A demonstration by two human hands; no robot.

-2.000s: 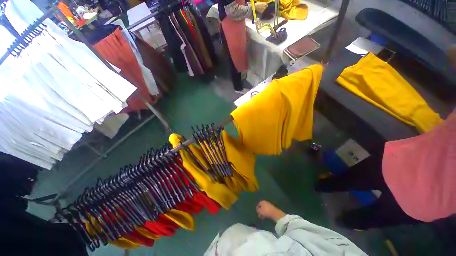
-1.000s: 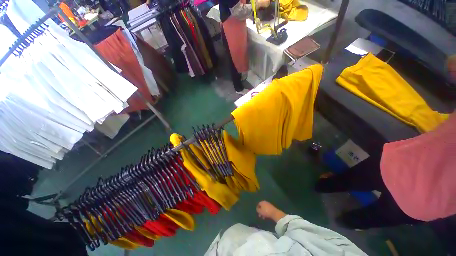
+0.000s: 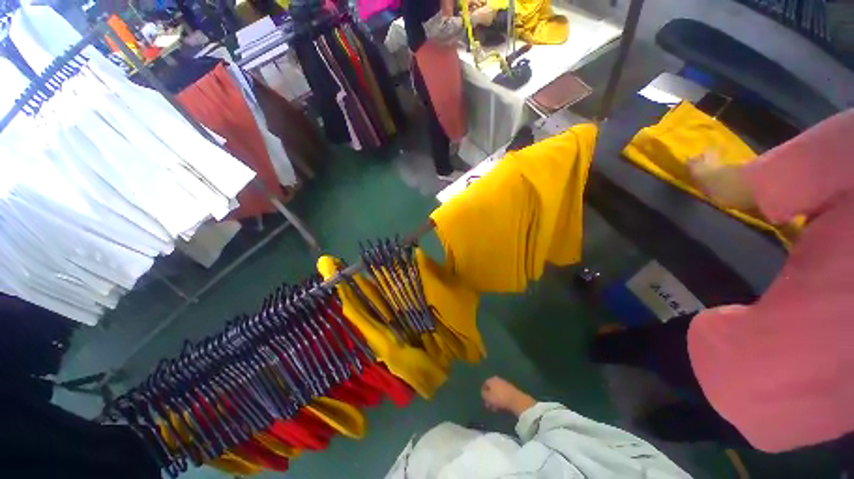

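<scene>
My right hand [image 3: 506, 395] shows small at the lower centre, past a pale sleeve, its fingers curled and nothing visible in it. My left hand is not in view. Nearest in front stands a garment rack [image 3: 345, 272], not touched by my hand. Black hangers [image 3: 267, 348] are packed along its rail, with red garments [image 3: 379, 384] and yellow garments below. Folded yellow trousers [image 3: 524, 220] hang over the rail's far end.
At right, a person in a pink top [image 3: 777, 365] has a hand on yellow trousers [image 3: 688, 150] on a dark pressing table [image 3: 646, 201]. White garments [image 3: 112, 178] hang at left. Another person stands by a white table [image 3: 492, 103].
The person in pink has leaned in over the pressing table and put a hand on the yellow trousers, which are now more bunched. My right hand has not moved.
</scene>
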